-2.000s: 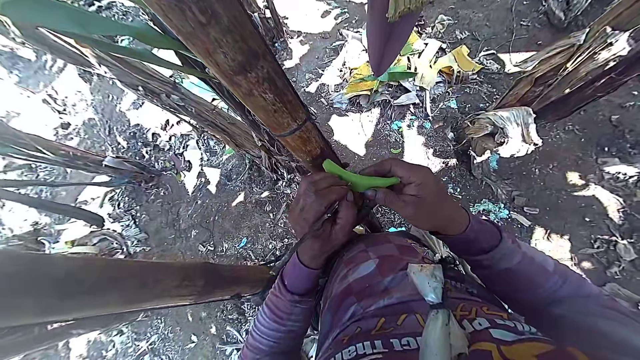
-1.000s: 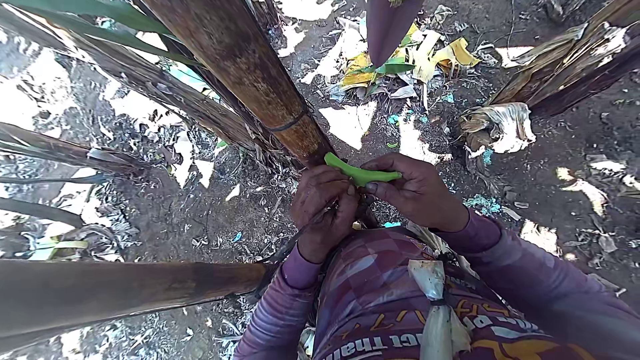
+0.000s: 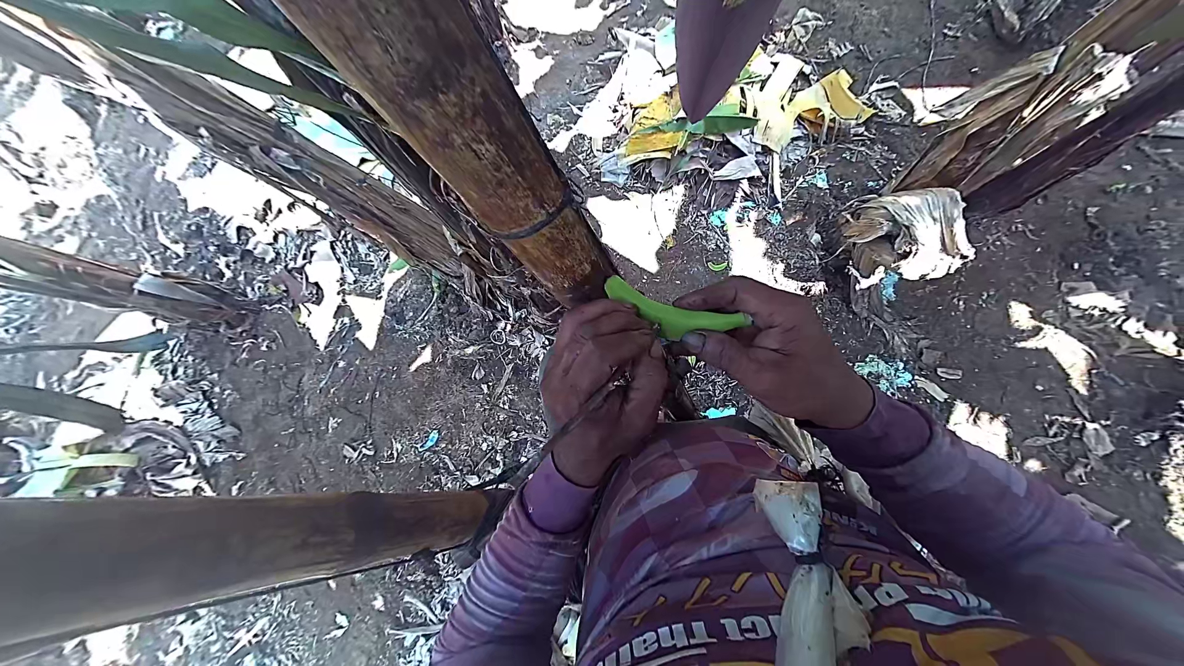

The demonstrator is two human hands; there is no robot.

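A small curved green banana [image 3: 680,315] lies across the space between my hands, its left end near the foot of a brown bamboo pole [image 3: 481,139]. My right hand [image 3: 777,347] pinches its right end between thumb and fingers. My left hand [image 3: 606,379] is closed beside the banana's left part, around a thin dark cord [image 3: 583,412] that runs down past the wrist. What lies inside the left fist is mostly hidden. A pale knotted strip [image 3: 803,564] hangs over the front of the purple shirt.
A second bamboo pole [image 3: 231,546] enters from the lower left. Dry banana stems stand at the upper left and right [image 3: 1017,129]. A purple banana blossom [image 3: 721,51] hangs at the top, above yellow and white leaf scraps [image 3: 772,102] on the soil.
The banana's right end has tipped up slightly compared with one second ago, and my right fingers have shifted along it. My left hand stays nearly in place.
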